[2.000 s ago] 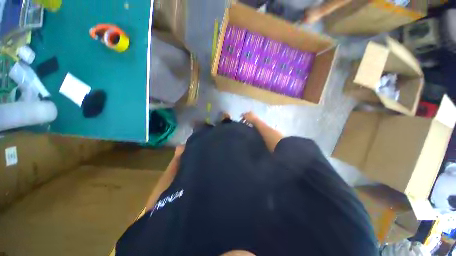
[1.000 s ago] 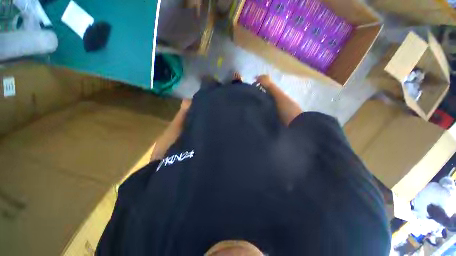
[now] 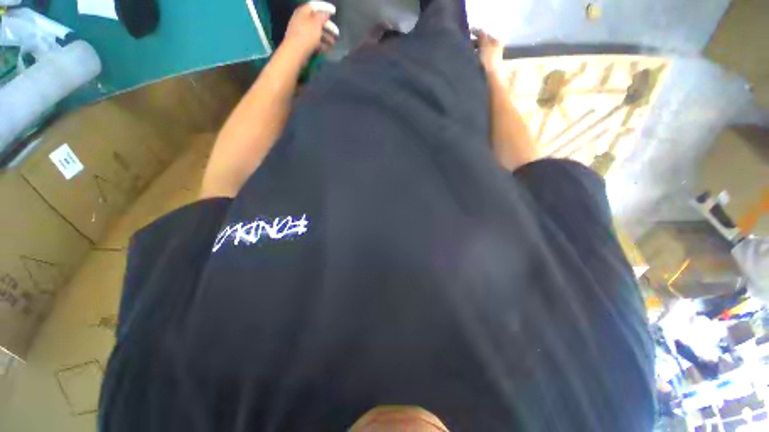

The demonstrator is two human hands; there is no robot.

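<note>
My left hand (image 3: 310,30) is near the top edge beside the green table's corner. Its fingers are partly curled, with small white patches at the fingertips; whether these are covers or a held thing is unclear. My right hand (image 3: 488,47) is at the top, beside my dark trousers, small and blurred, its fingers partly hidden. No held thing can be made out in it. A tan pressed-wood pallet (image 3: 586,108) with dark dimples lies on the floor to the right of my right forearm.
The green table (image 3: 198,42) at upper left bears a clear plastic roll (image 3: 52,89), a black item (image 3: 137,15) and a white paper. A large deep carton (image 3: 126,135) stands on the left. At right are a brown carton (image 3: 742,173) and blurred cluttered goods (image 3: 717,359).
The view has shifted over the floor. The carton of purple boxes has left the view and the pallet now shows. My arms are spread wider, and my left hand has come into clear view.
</note>
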